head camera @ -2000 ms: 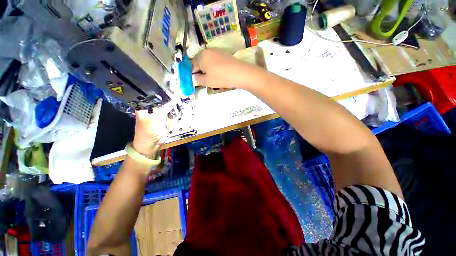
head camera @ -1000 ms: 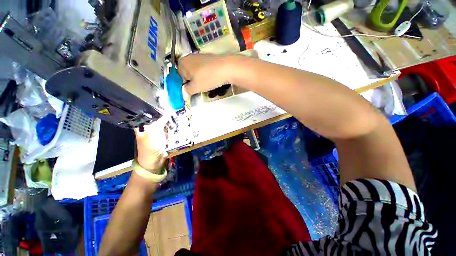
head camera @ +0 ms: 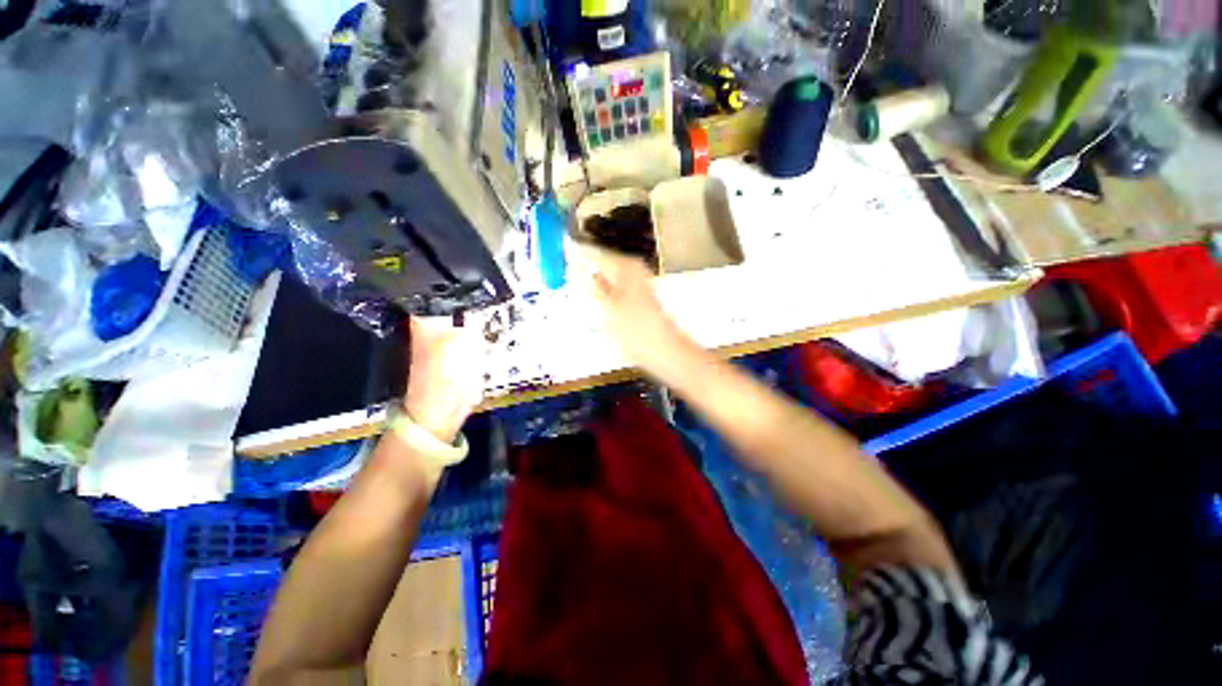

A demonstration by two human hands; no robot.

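The sewing machine (head camera: 389,221) stands at the left of the white table (head camera: 818,282), its dark head towards me. My left hand (head camera: 442,365) is at the table edge under the machine head; its fingertips are hidden. My right hand (head camera: 623,298) is blurred, just right of the needle area; I cannot tell whether it holds anything. A blue part (head camera: 550,241) hangs on the machine front. The cream divided tray (head camera: 697,225) has a dark heap of small parts (head camera: 625,228) in its left compartment. Red cloth (head camera: 630,563) covers my lap.
A keypad (head camera: 625,110), dark thread cone (head camera: 796,127) and pale cone (head camera: 907,113) stand behind the tray. A lime-green object (head camera: 1052,101) is at the back right. Blue crates (head camera: 231,610) are below left; black cloth (head camera: 1059,496) and a red stool (head camera: 1152,302) are at right.
My right hand has moved from behind the blue part towards the table's front edge, uncovering the parts tray. My left hand stays under the machine head. The view has shifted.
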